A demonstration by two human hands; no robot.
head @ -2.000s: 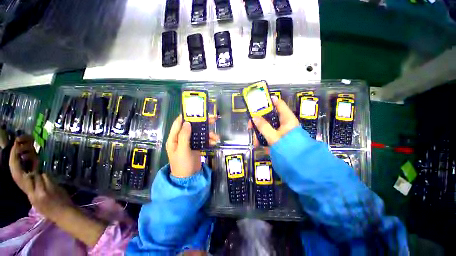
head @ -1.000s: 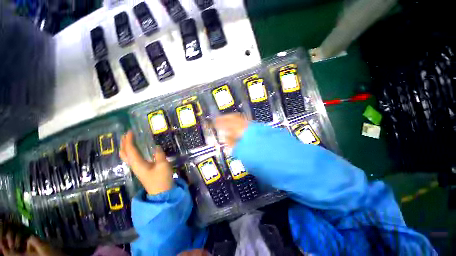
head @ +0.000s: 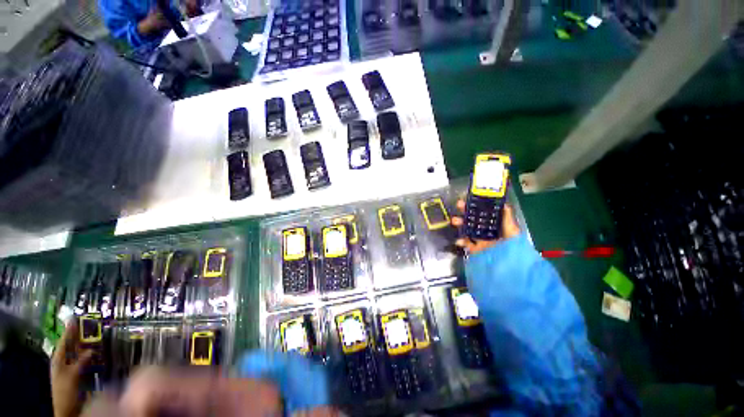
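Observation:
My right hand [head: 507, 224] holds a keypad phone [head: 489, 186] upright above the right end of the clear blister tray [head: 371, 298]. Its screen is lit and yellow-framed. My left hand [head: 200, 395] is large and blurred at the bottom edge, close to the camera; its fingers cannot be made out. In the tray, two lit phones stand in the upper left pockets and several lit ones in the lower row. Yellow frames without lit screens [head: 392, 220] show in the upper middle and right pockets.
A neighbour's hand [head: 65, 370] at left holds a dark-screened phone over another tray [head: 236, 313]. Black phones lie in rows on a white board [head: 196, 199]. Stacked trays [head: 73, 138] stand upper left. A red tool [head: 579, 253], green tag [head: 618, 282] and white label [head: 616, 306] lie right.
The view has shifted, showing more beyond the board. My right hand has moved from the tray's middle to its right end and now holds a phone up. My left hand has moved down towards the camera.

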